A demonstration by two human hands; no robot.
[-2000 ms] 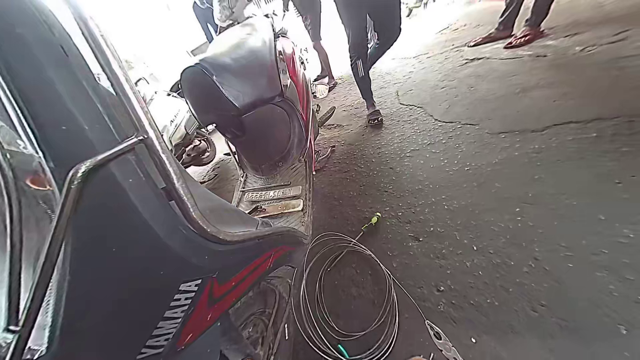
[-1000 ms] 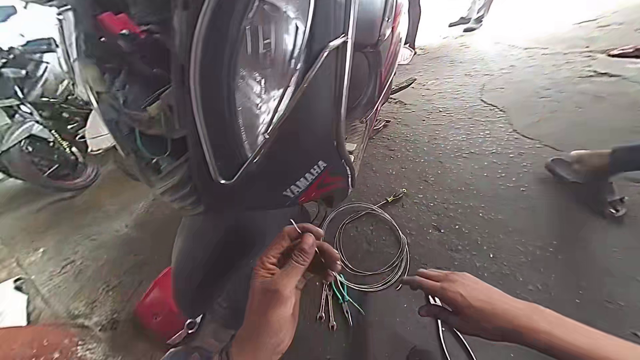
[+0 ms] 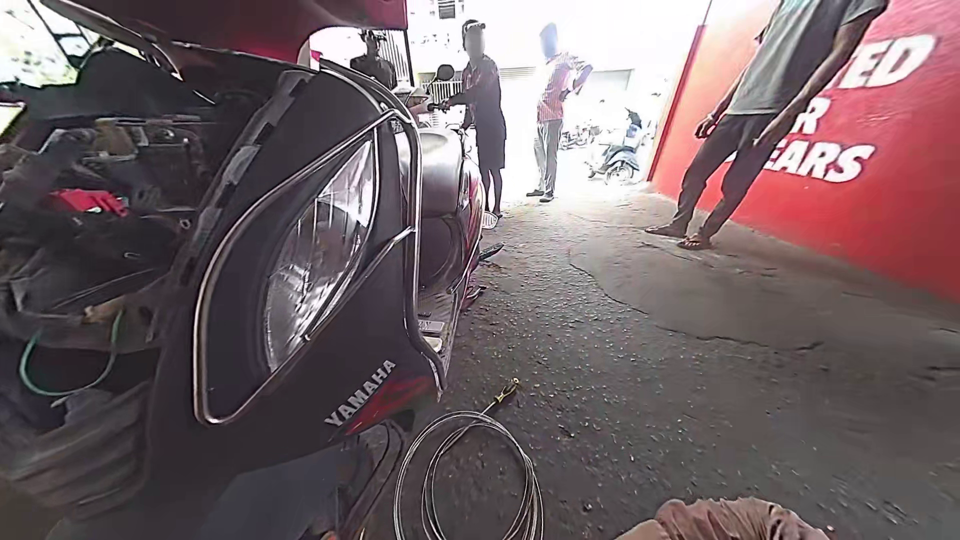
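Neither my left hand nor my right hand can be made out in the head view. A coil of thin metal cable (image 3: 536, 480) lies on the ground at the bottom centre, with a yellow-and-black end piece (image 3: 508, 390) at its top. Beside it, on the left, stands a dark Yamaha scooter (image 3: 397, 315) with a clear headlight (image 3: 322, 255) framed by a metal guard bar (image 3: 217, 281). The scooter's front is uncovered at the left, showing wiring, a red part (image 3: 88, 201) and a looped green cable (image 3: 69, 391).
Several people stand farther off, one (image 3: 787, 82) near a red wall (image 3: 900, 217) with white lettering. Another scooter (image 3: 621, 157) is parked in the bright background. Wrinkled brownish cloth (image 3: 727, 519) shows at the bottom edge. The ground (image 3: 637, 390) is rough and cracked.
Both hands, the pliers-like tool by the right one and the wrenches on the ground have left view. The view has swung up toward the people and wall.
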